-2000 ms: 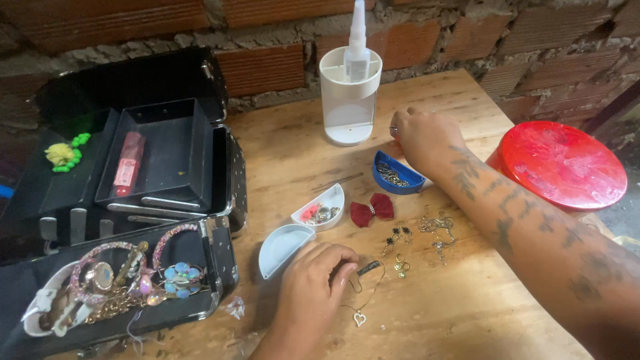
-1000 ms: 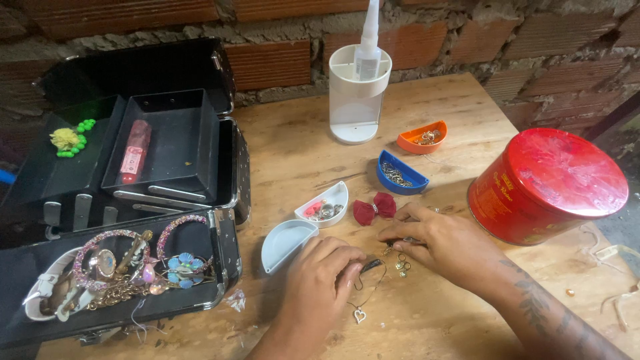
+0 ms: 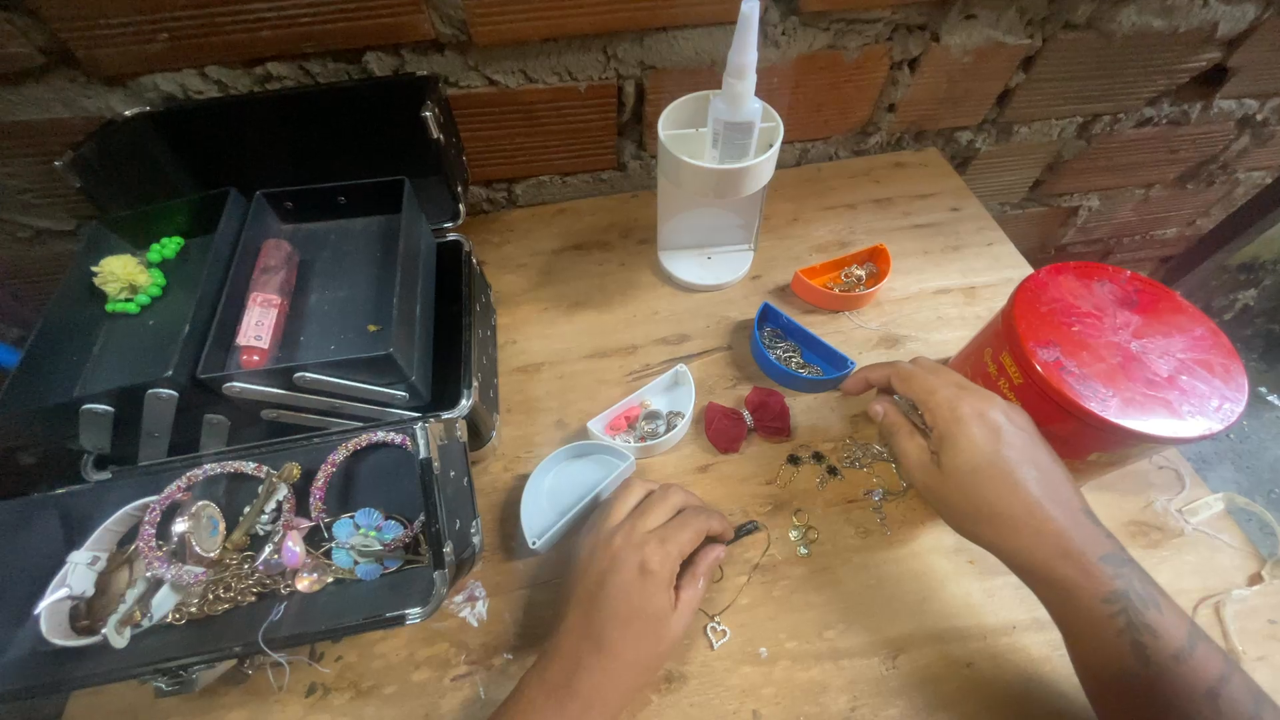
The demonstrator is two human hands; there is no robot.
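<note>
My left hand [image 3: 645, 570] rests on the wood beside the grey half-round tray [image 3: 570, 490], its fingers bent near the black clasp of a cord necklace with a heart pendant [image 3: 717, 632]; whether it grips the clasp is unclear. My right hand [image 3: 930, 430] is over a silvery chain [image 3: 870, 456], thumb and fingers curled around something small and mostly hidden. Left of it lie dark-stoned jewelry [image 3: 808, 464], gold-coloured earrings [image 3: 801, 532] and a dark red bow [image 3: 748, 420]. A white tray [image 3: 655, 412], a blue tray [image 3: 800, 352] and an orange tray [image 3: 842, 280] hold small jewelry.
On the left an open black jewelry case [image 3: 455, 520] holds bracelets, a watch and a pink tube [image 3: 267, 305]. A white holder [image 3: 708, 215] with a glue-type bottle [image 3: 736, 110] stands near the brick wall. A red round tin [image 3: 1110, 360] stands at right, near a pale strap [image 3: 1225, 515].
My right hand has moved from near the orange tray to beside the left hand, then rightward to the chain. The left hand has stayed by the necklace.
</note>
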